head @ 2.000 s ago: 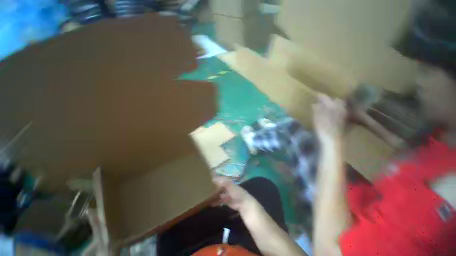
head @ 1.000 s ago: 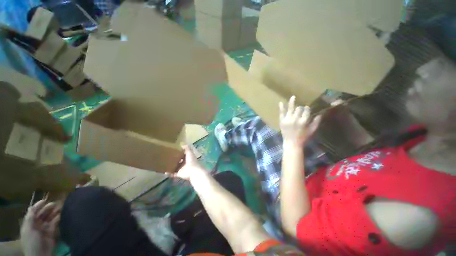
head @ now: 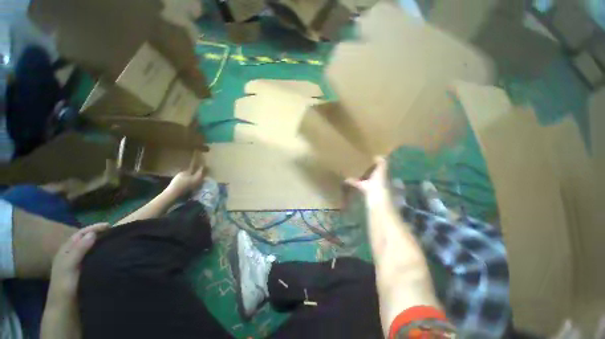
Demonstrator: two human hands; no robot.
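Note:
My right hand (head: 370,180) grips the near corner of a folded brown cardboard box (head: 339,136), held out over the floor. Its large lid panel (head: 404,79) stands up behind and is blurred. My left hand (head: 81,243) holds nothing and rests on my left knee, fingers loosely spread. A flat die-cut blank (head: 278,173) lies on the green floor in front of my feet, partly behind the held box.
At left, a neighbour's hand (head: 189,180) touches an open box (head: 169,155). A large box (head: 531,198) stands at right beside checked trousers (head: 471,258). More boxes (head: 302,16) lie at the top. Thin dark strips (head: 292,222) are scattered on the floor.
The view has turned left. My right hand has moved the box off my lap and forward, away from my body. My left hand has come up onto my knee. More of the flat blank shows.

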